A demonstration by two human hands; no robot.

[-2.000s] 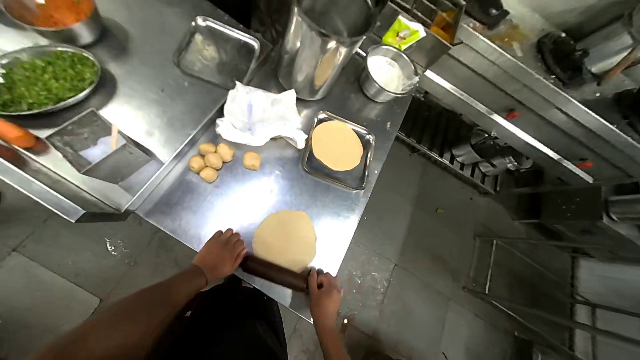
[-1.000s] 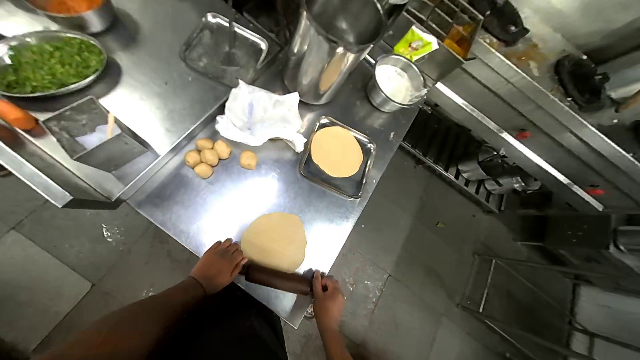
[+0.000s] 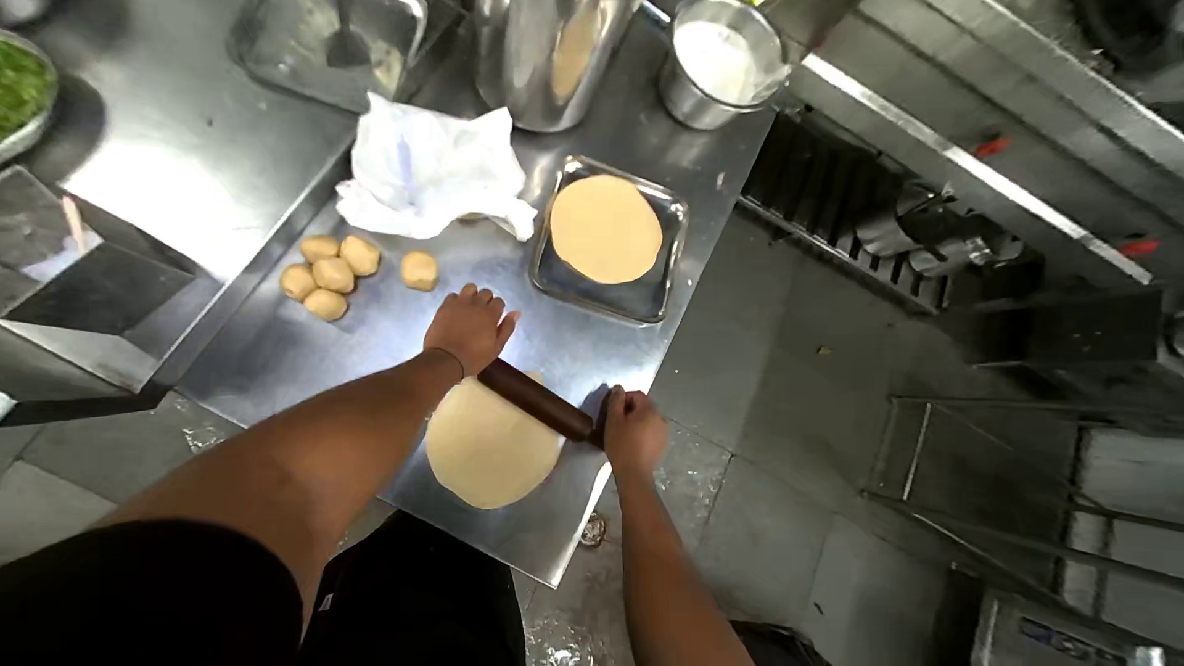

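Observation:
A dark rolling pin [image 3: 536,400] lies across the far edge of a flat round of dough [image 3: 492,446] on the steel table. My left hand [image 3: 469,328] grips its left end, and my right hand [image 3: 634,430] is closed on the right handle. Beyond my left hand are a single dough ball [image 3: 419,270] and a cluster of several dough balls [image 3: 333,275]. A second flat dough round [image 3: 606,228] rests in a square steel tray [image 3: 601,302] beyond the pin.
A crumpled white cloth [image 3: 435,171] lies behind the balls. Farther back stand a tall steel container [image 3: 546,65], a steel pot of white powder [image 3: 721,65] and another steel tray [image 3: 333,46]. The steel table's edge [image 3: 684,324] runs along the right, above a tiled floor.
Both hands have moved the rolling pin away from my body, from the dough's near edge to its far edge. Both hands still hold it.

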